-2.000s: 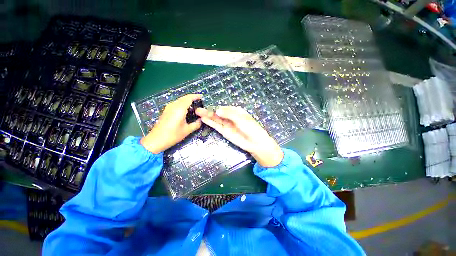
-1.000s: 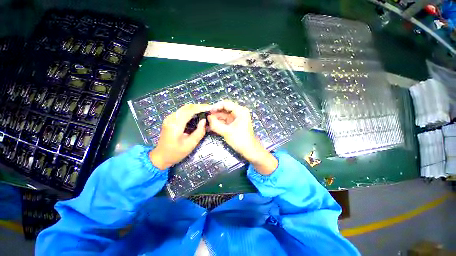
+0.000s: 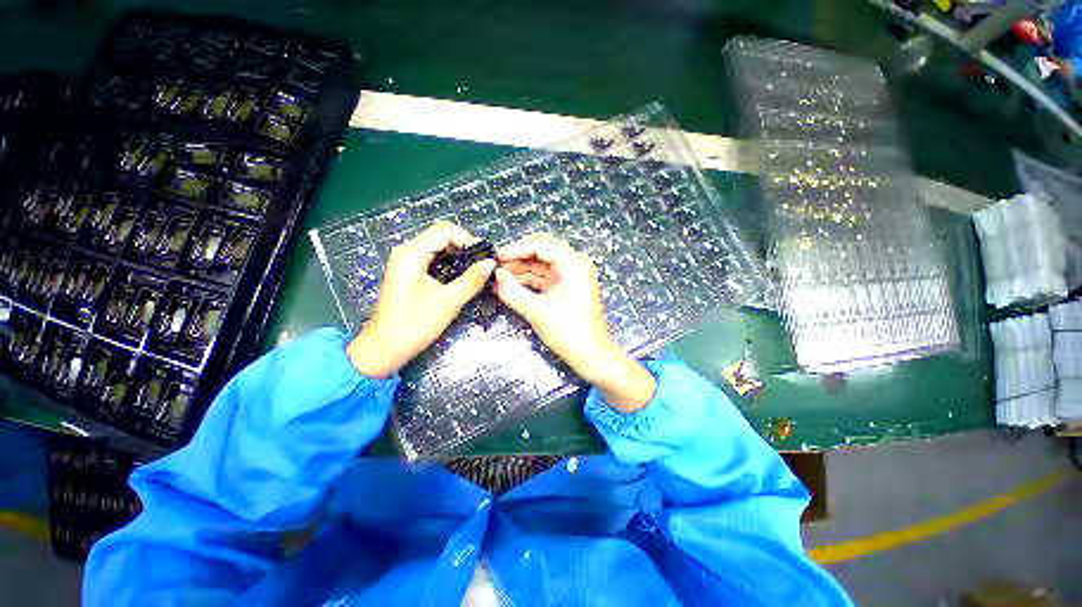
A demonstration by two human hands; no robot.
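My left hand (image 3: 415,291) holds a small black part (image 3: 460,261) between thumb and fingers, above the clear blister tray. My right hand (image 3: 558,296) is at the part's right end, thumb and forefinger pinched together there; whether it grips a piece of its own is too small to tell. The clear blister tray (image 3: 475,415) lies at an angle under both hands, with rows of small pockets. A few dark pieces (image 3: 623,140) sit at its far corner. My hands hide the middle of the tray.
Black blister trays (image 3: 285,225) with metal-and-black components lie at left. The right-hand clear tray (image 3: 872,320) holds gold specks. Loose brass-coloured pieces (image 3: 744,377) lie near my right sleeve. White bundles (image 3: 1023,249) and a clear plastic bag (image 3: 1050,178) are at far right.
My right fingers have moved from over the part to its right end. The black part now shows more fully in my left fingers. The trays stay in place on the bench.
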